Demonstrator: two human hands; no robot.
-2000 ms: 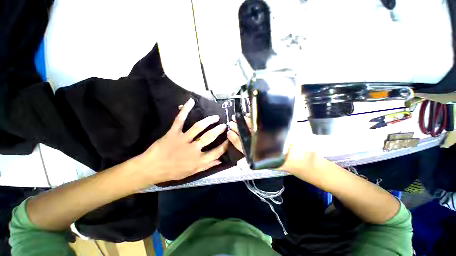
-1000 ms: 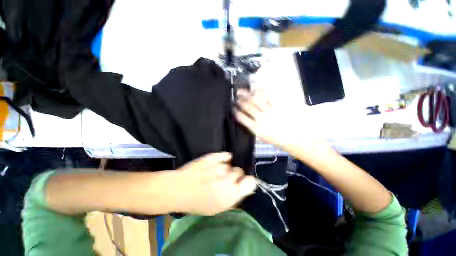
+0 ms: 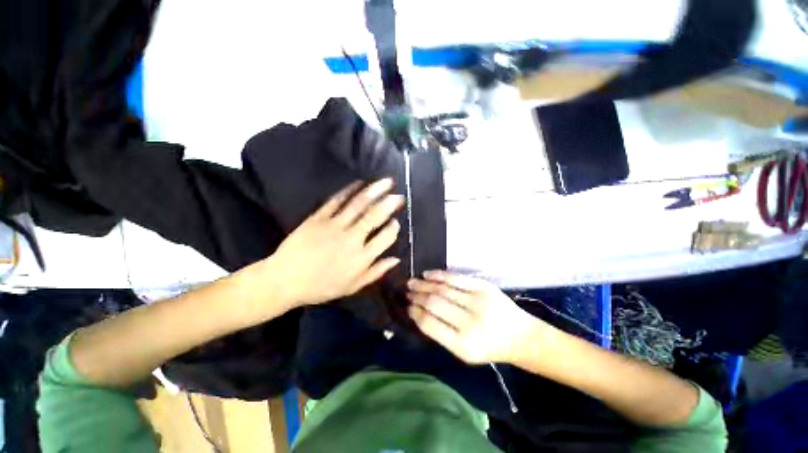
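The dark garment piece (image 3: 297,168) lies on the table left of the needle and runs down over the table's front edge. A dark fabric band (image 3: 429,212) lies along its right side. The thin pale trim (image 3: 410,217) runs straight down from the presser foot (image 3: 405,133) between them. My left hand (image 3: 341,243) lies flat on the garment, fingers spread, beside the trim. My right hand (image 3: 461,314) has its fingertips together on the trim and band near the table edge; a loose trim end hangs below it.
A black phone-like rectangle (image 3: 585,146) lies right of the needle. Farther right are the snips (image 3: 703,192), a tan-brown block (image 3: 725,236) and red-handled scissors (image 3: 782,195). A tangled trim bundle (image 3: 654,332) is below the table edge. Dark cloth (image 3: 66,115) is piled left.
My left hand has moved up from the band's lower end and flattened on the garment. My right hand has moved down from near the needle to the table edge. The trim now lies straight.
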